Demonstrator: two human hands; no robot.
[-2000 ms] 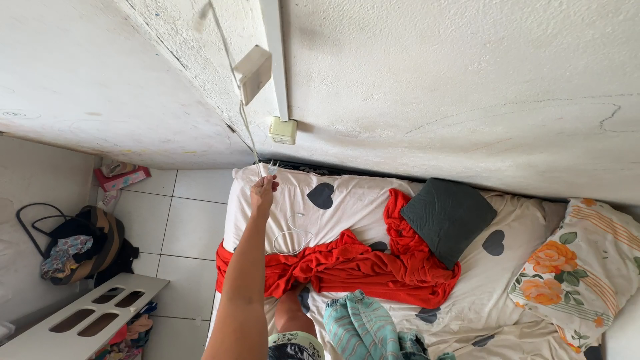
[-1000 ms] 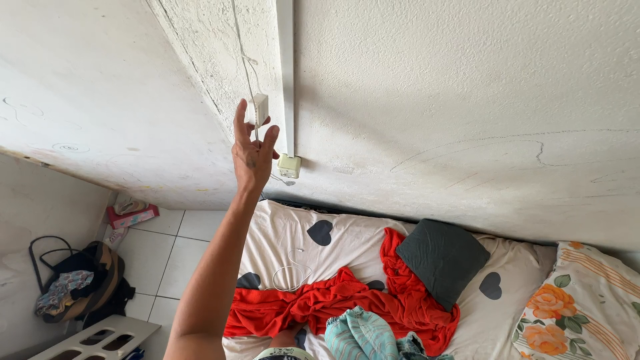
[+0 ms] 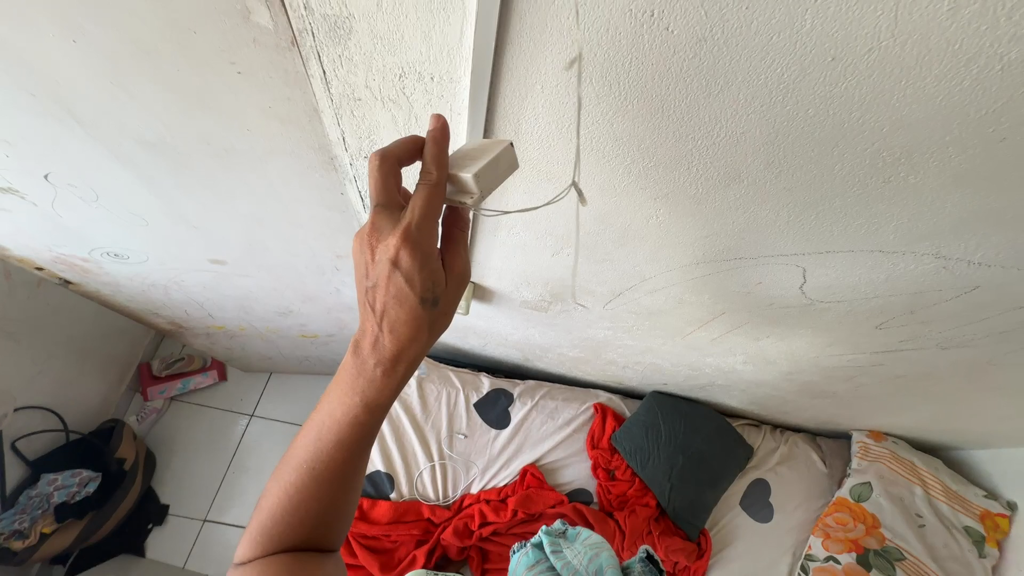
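Note:
My left hand [image 3: 412,240] is raised in front of the wall, back of the hand toward me, one finger pointing up. Between its thumb and fingers is a small white box [image 3: 484,170], partly hidden by the fingers. A thin pale cord [image 3: 528,210] runs from the box to a knot [image 3: 578,190], then up beside the wall. Behind the hand, a white trunking strip [image 3: 482,64] runs down the wall toward a pale greenish fitting [image 3: 466,298], mostly covered by the hand. My right hand is out of view.
Below lies a bed with a heart-print sheet [image 3: 800,472], a red cloth [image 3: 472,528], a dark pillow [image 3: 684,460], a floral pillow [image 3: 872,520], a teal garment [image 3: 564,552] and a white cable [image 3: 438,464]. A bag with clothes [image 3: 120,480] and a pink box [image 3: 182,380] are on the tiled floor.
My left hand has moved up from low on the cord near the bed to the white box, which hung free above it before. The cord now bends out to the right of the hand.

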